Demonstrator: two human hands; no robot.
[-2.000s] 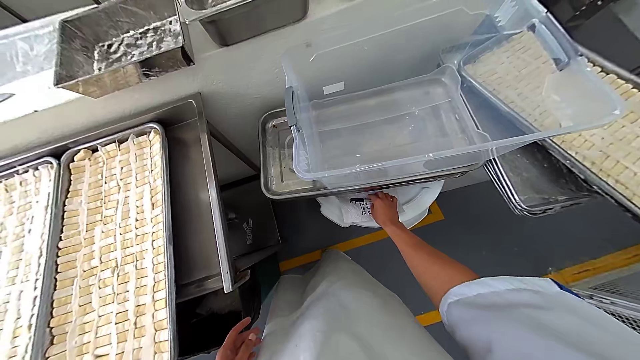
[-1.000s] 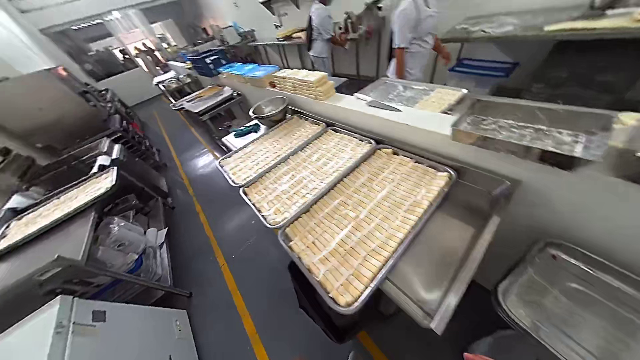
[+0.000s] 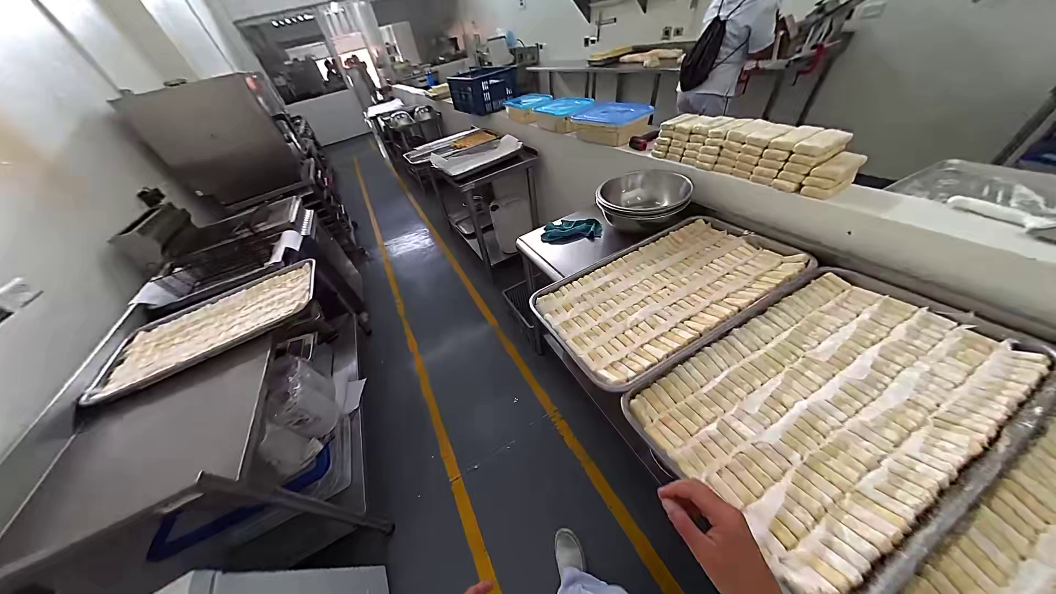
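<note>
My right hand (image 3: 716, 536) is at the lower right, beside the near left edge of a metal sheet tray (image 3: 635, 412) full of small pale dough pieces in rows. Its fingers are loosely curled, with a gap at the thumb and nothing seen between them. Whether it touches the tray is unclear. Of my left hand (image 3: 478, 587), only a fingertip shows at the bottom edge. Another filled tray (image 3: 540, 318) lies beyond, and part of a third group of dough pieces (image 3: 990, 528) shows at the lower right.
Steel bowls (image 3: 645, 194) and a green cloth (image 3: 571, 230) sit on a steel table. Stacked dough blocks (image 3: 759, 153) line the ledge. A filled tray (image 3: 206, 330) rests on the left table (image 3: 165, 437). Yellow lines mark the aisle floor (image 3: 487, 396). A person (image 3: 726, 58) stands beyond the ledge.
The view has swung from the clear plastic bin to the aisle and filled trays. My right hand, earlier at a white object beneath the bin, is now away from it, beside a dough tray.
</note>
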